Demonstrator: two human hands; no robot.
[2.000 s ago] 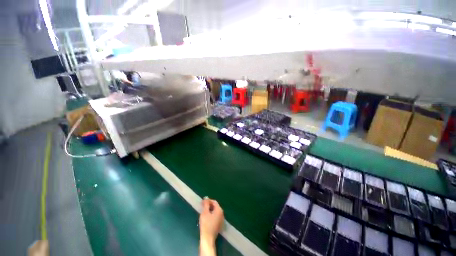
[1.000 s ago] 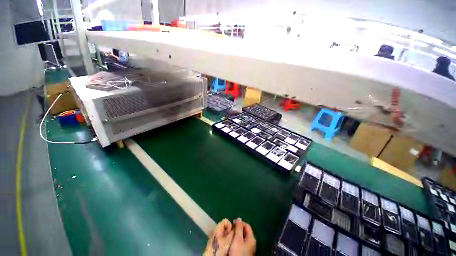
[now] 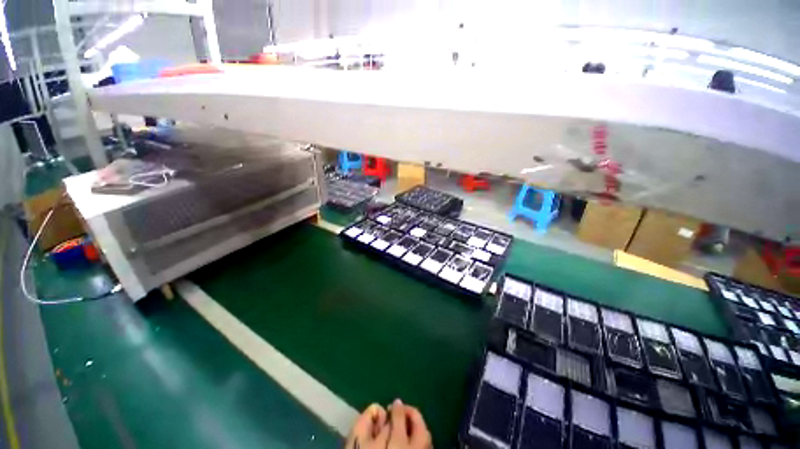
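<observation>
My left hand [image 3: 368,428] and my right hand [image 3: 407,428] are close together at the bottom edge, partly cut off, over the green belt by the pale rail. Their fingertips are drawn together; whether they hold a small part cannot be told. A black blister tray [image 3: 482,359] at the lower right holds rows of flat dark housings with pale silvery areas. It is cut off by the bottom edge. Another black tray [image 3: 488,290] with similar pieces lies farther along the belt.
A metal equipment box [image 3: 206,230] stands at left over the pale rail [image 3: 263,358]. A white overhead shelf [image 3: 368,125] spans the view. Blue stool [image 3: 535,204] and cartons [image 3: 662,238] stand beyond the line. Another tray [image 3: 725,298] is at far right.
Two seconds ago my hands were apart, the left at the far lower left; a second ago they came together. The view has since turned, and the hands sit slightly lower in the picture.
</observation>
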